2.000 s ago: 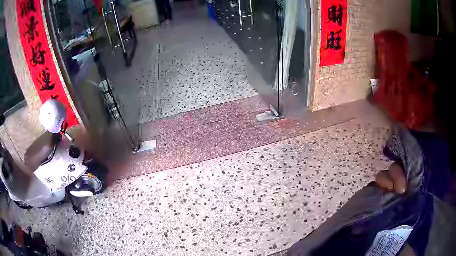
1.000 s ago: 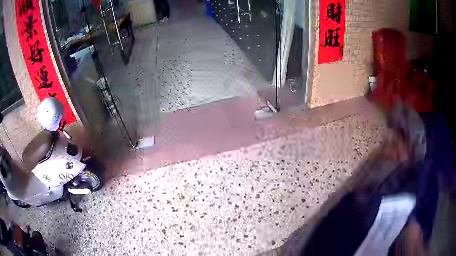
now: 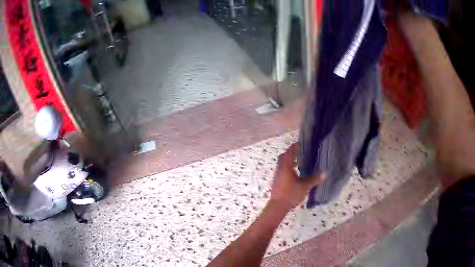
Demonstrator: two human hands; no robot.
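Note:
A dark indigo denim garment (image 3: 341, 104) with grey reverse parts hangs right of centre and runs out past the top edge. A long white printed paper slip (image 3: 351, 55) lies along its dark face. My left hand (image 3: 291, 180) reaches up from the bottom and grips the garment's lower left edge, thumb in front, the other fingers partly hidden. My right forearm (image 3: 440, 99) is raised at the right. My right hand is not clearly visible; it is cut off at the top edge.
A white scooter (image 3: 57, 182) with a white helmet (image 3: 48, 123) stands at the left. Glass doors stand open beyond a reddish threshold strip (image 3: 208, 125). A red object (image 3: 401, 78) is partly hidden behind the garment and right arm.
The garment has moved from the lower right up to right of centre and now hangs lengthwise. My left hand has come in at its lower edge. My right forearm has risen into view.

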